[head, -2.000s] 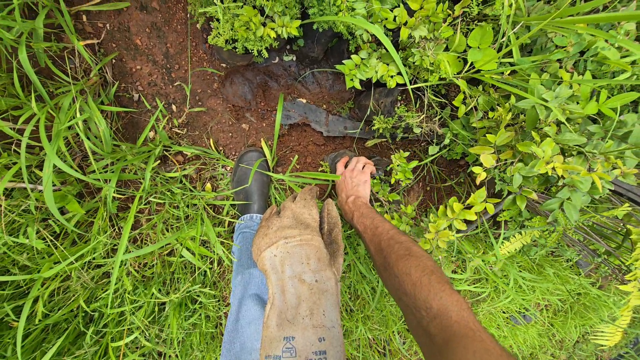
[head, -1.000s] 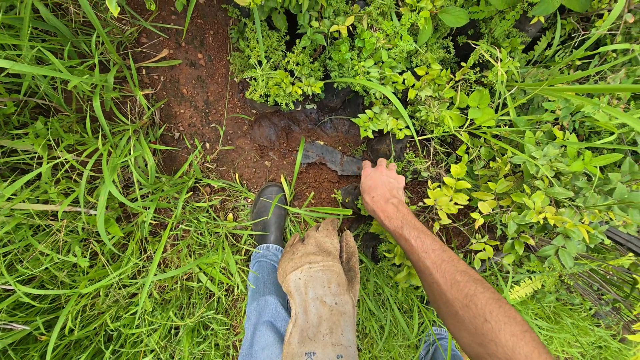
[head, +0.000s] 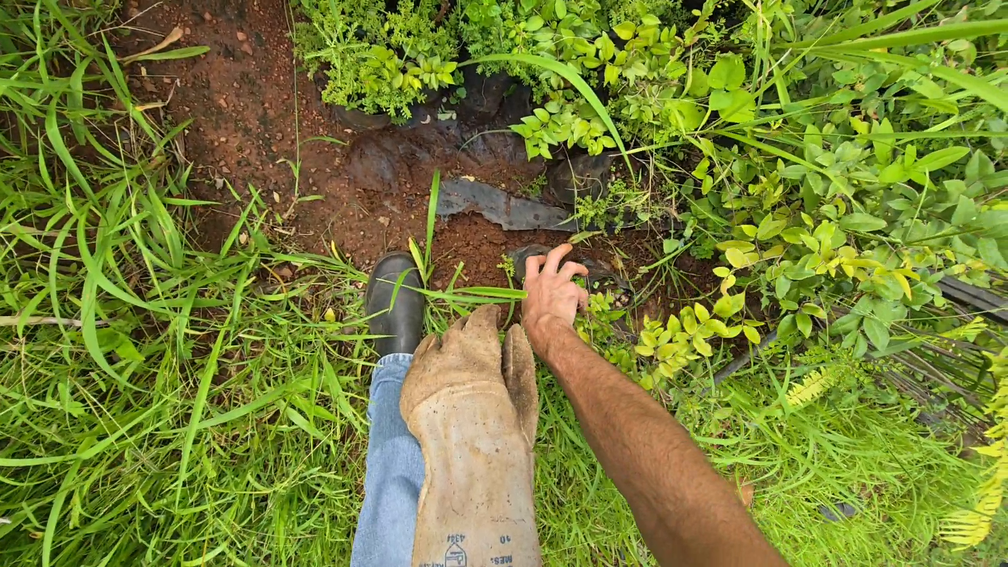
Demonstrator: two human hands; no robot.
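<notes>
My left hand wears a long, soil-stained leather work glove; its fingers point up the view, near the grass blades, and whether they hold anything is hidden. To its right is my bare right hand, with fingers spread over a dark plastic seedling bag in the soil. No object shows in its grip, though the undersides of the fingers are out of sight. A torn strip of black plastic lies on the red soil just above that hand.
My dark rubber boot stands at the soil's edge. Bagged seedlings fill the upper middle, and leafy plants spread to the right. Long grass covers the left side. Dark slats or stems lie at the far right.
My right hand has moved back down from beside the black plastic strip, and its fingers have spread apart. The gloved left hand remains close to the boot.
</notes>
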